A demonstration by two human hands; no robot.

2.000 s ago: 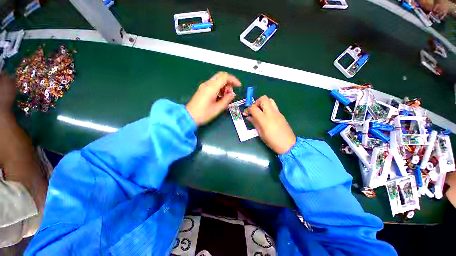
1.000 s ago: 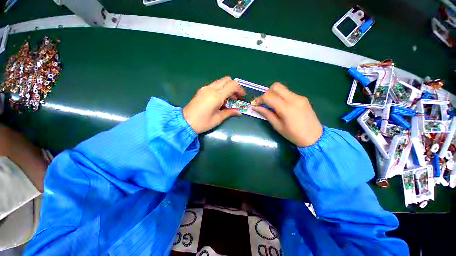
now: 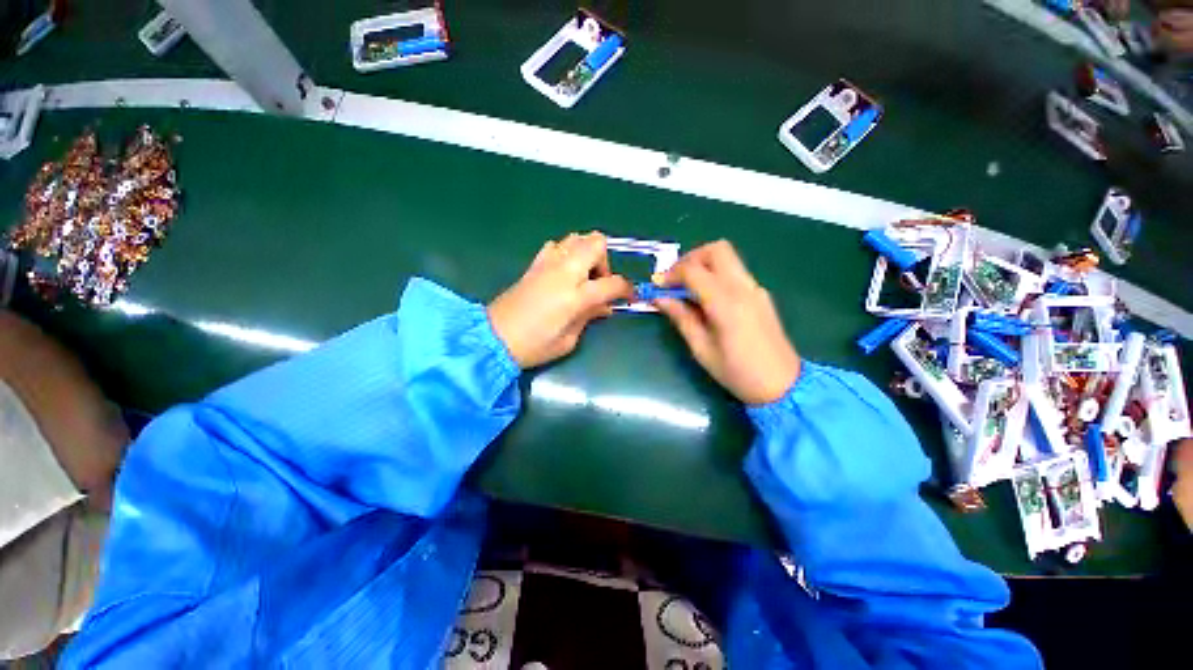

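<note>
A white housing frame point(image 3: 665, 253) lies on the dark green bench in front of me, its open window towards the far side. My left hand point(image 3: 560, 304) grips the frame's left end and covers that end. My right hand point(image 3: 730, 318) is at the frame's right end, its fingertips on a blue battery point(image 3: 663, 293) along the near side. The circuit board is hidden by my fingers.
A heap of unfinished white and blue units point(image 3: 1034, 373) lies at right. A heap of small copper-coloured parts point(image 3: 98, 210) lies at left. A pale rail point(image 3: 550, 147) crosses behind, with single units point(image 3: 573, 59) on the belt beyond. A person's arm point(image 3: 52, 419) is at far left.
The blue battery now shows along the frame's near side under my right fingertips. My right hand has tilted and shifted slightly. The units on the belt have moved left.
</note>
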